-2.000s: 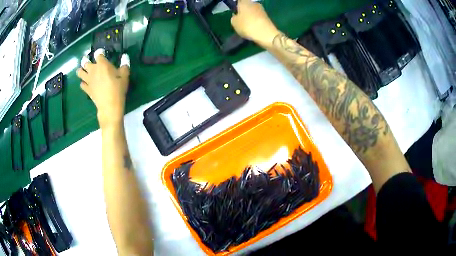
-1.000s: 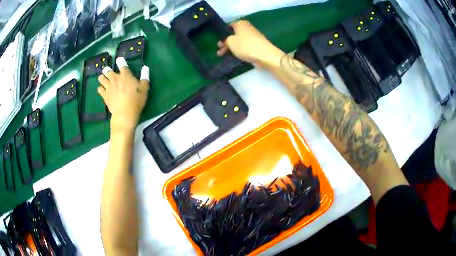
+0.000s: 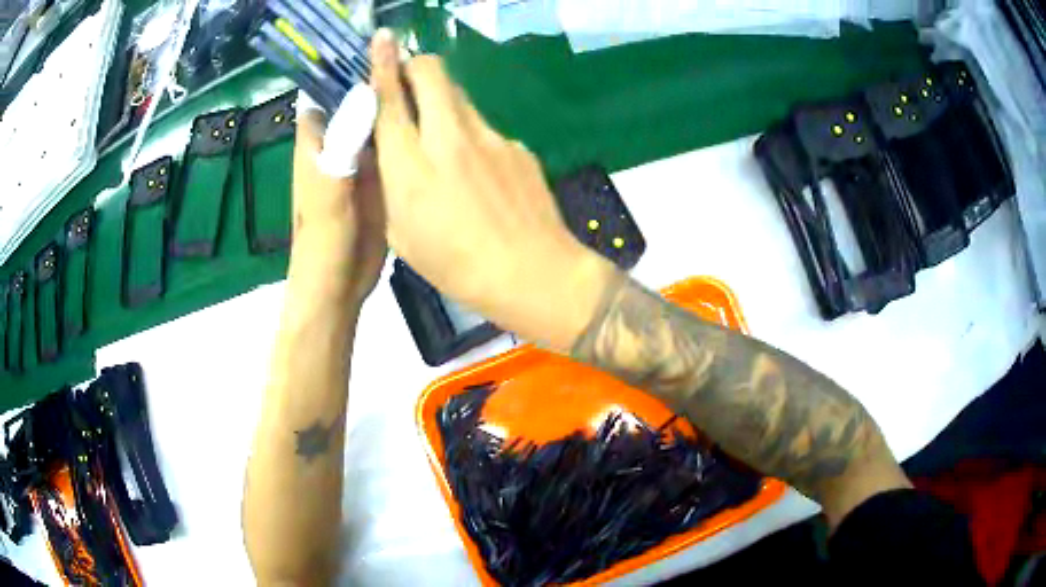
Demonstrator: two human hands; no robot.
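Several black plastic housings (image 3: 307, 48) with yellow dots are held together, blurred by motion, over the green strip at the upper left. My left hand (image 3: 335, 189), with a white finger cot, is closed around their lower part. My right hand (image 3: 465, 201) grips their right side, its fingers overlapping my left hand. One black housing (image 3: 599, 218) lies on the white cover behind my right wrist, its middle hidden. The orange tray (image 3: 431, 419) with a loose heap of thin black strips (image 3: 574, 499) is below, partly covered by my right forearm.
Several housings (image 3: 147, 229) stand in a row on the green strip (image 3: 677, 92) at left. Stacked housings (image 3: 855, 206) lie at right. More black housings (image 3: 138, 459) and a second orange tray (image 3: 69, 516) are at lower left. Clear bags are at the top left.
My right hand has moved left from the single housing near the top centre to meet my left hand. My hands now hold several housings together. The view has shifted.
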